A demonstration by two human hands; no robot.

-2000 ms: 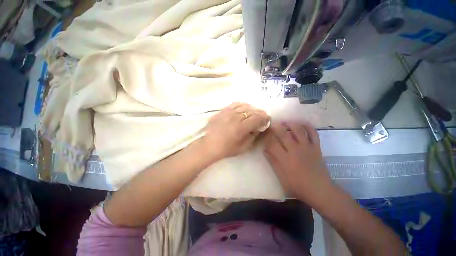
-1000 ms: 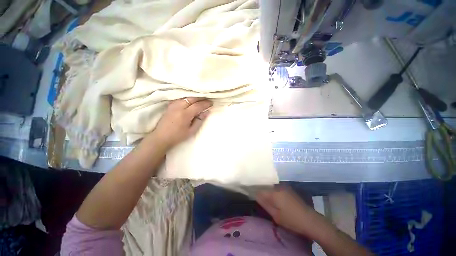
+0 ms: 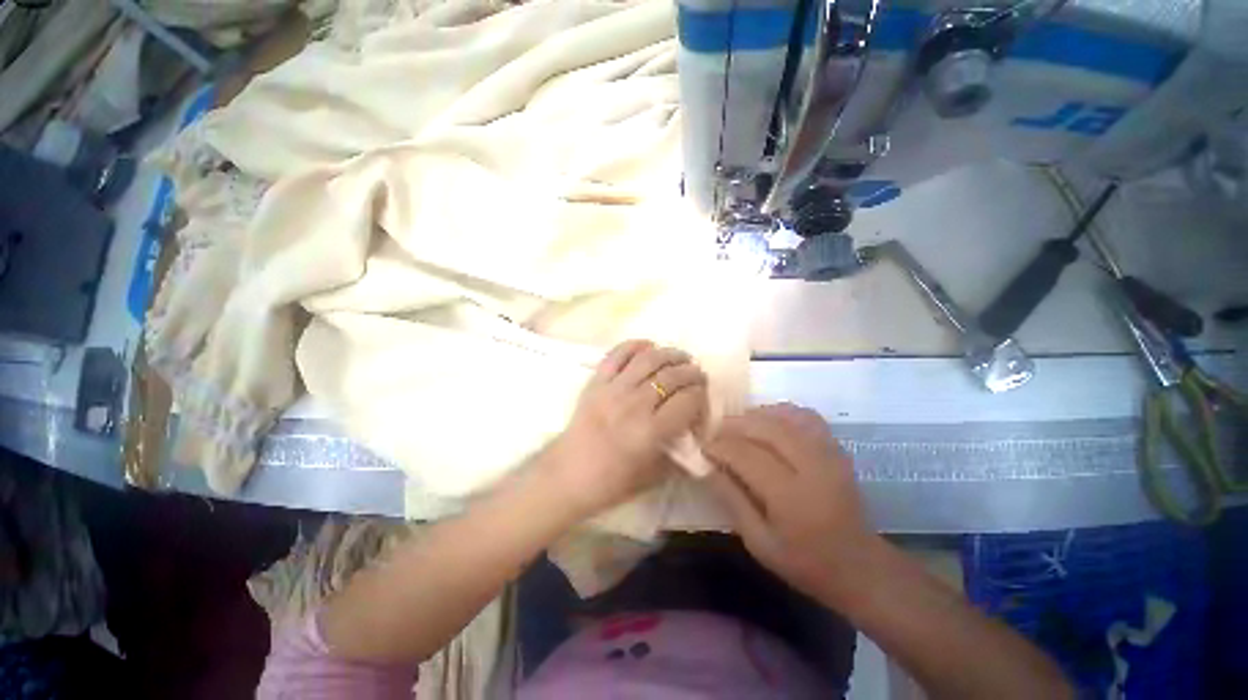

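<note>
The cream garment piece (image 3: 452,260) lies heaped on the table left of the needle, and part hangs over the front edge. My left hand (image 3: 641,417), with a ring, grips its edge below the needle. My right hand (image 3: 787,479) pinches the same edge close beside it, and a small folded bit of cloth shows between the fingers. The sewing machine (image 3: 931,82) stands at the upper right. Its presser foot and needle (image 3: 746,235) sit under a bright lamp, with the cloth edge reaching close to them; glare hides whether the foot is on the cloth.
A bent silver arm (image 3: 944,308) lies right of the needle. Beyond it are a screwdriver (image 3: 1033,283), a second dark-handled tool (image 3: 1161,308) and yellow-handled scissors (image 3: 1188,445). A blue basket (image 3: 1040,602) is below right. A grey box (image 3: 52,246) stands far left.
My left hand has moved right along the cloth. My right hand has come up from below the table edge and now meets it at the cloth's edge. The cloth's front panel is gathered between them.
</note>
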